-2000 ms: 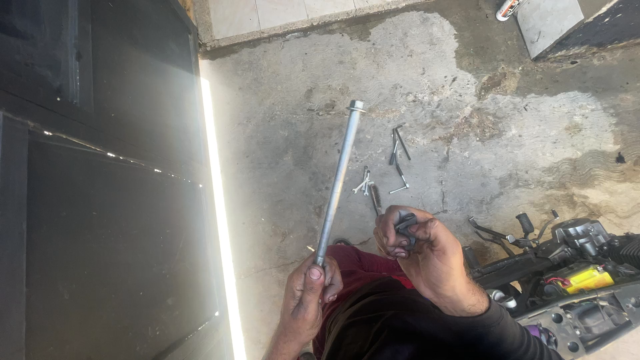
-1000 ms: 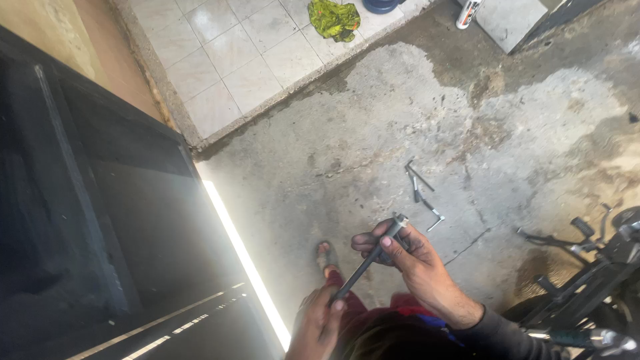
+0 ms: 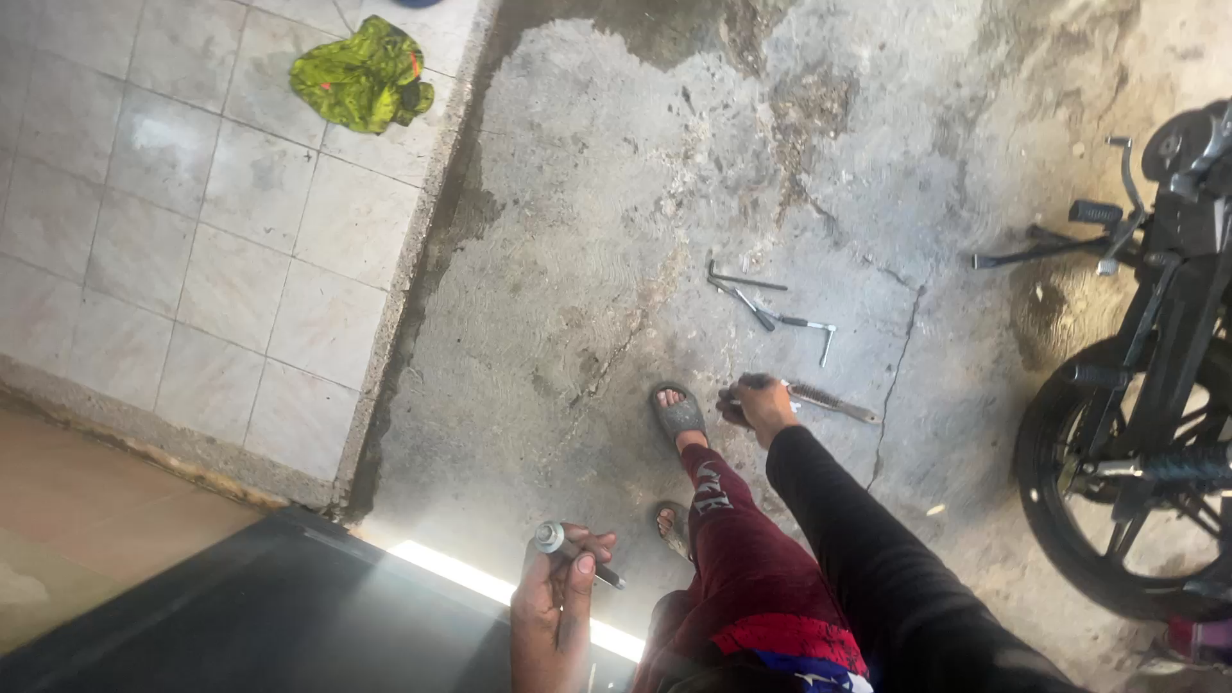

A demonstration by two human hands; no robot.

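My left hand (image 3: 556, 597), at the bottom centre, grips a long metal axle bolt (image 3: 551, 539) with its flanged head pointing up toward the camera. My right hand (image 3: 760, 402) reaches down near the concrete floor, just right of my sandalled foot; its fingers are bent, and what lies under them is hidden. Beside that hand lies a wire brush (image 3: 833, 400). A little above it on the floor are a dark hex key (image 3: 751, 282), a thin metal tool with a dark end (image 3: 754, 310) and an L-shaped metal wrench (image 3: 808, 324).
A motorcycle (image 3: 1145, 385) stands along the right edge, its stand and pedals jutting toward the tools. At upper left, a yellow-green cloth (image 3: 364, 75) lies on a raised tiled step (image 3: 260, 231). A dark metal door (image 3: 289, 606) fills the lower left.
My right hand has left the bolt and moved down to the floor by the brush. The bolt stays in my left hand, now seen head-on. The view has swung strongly.
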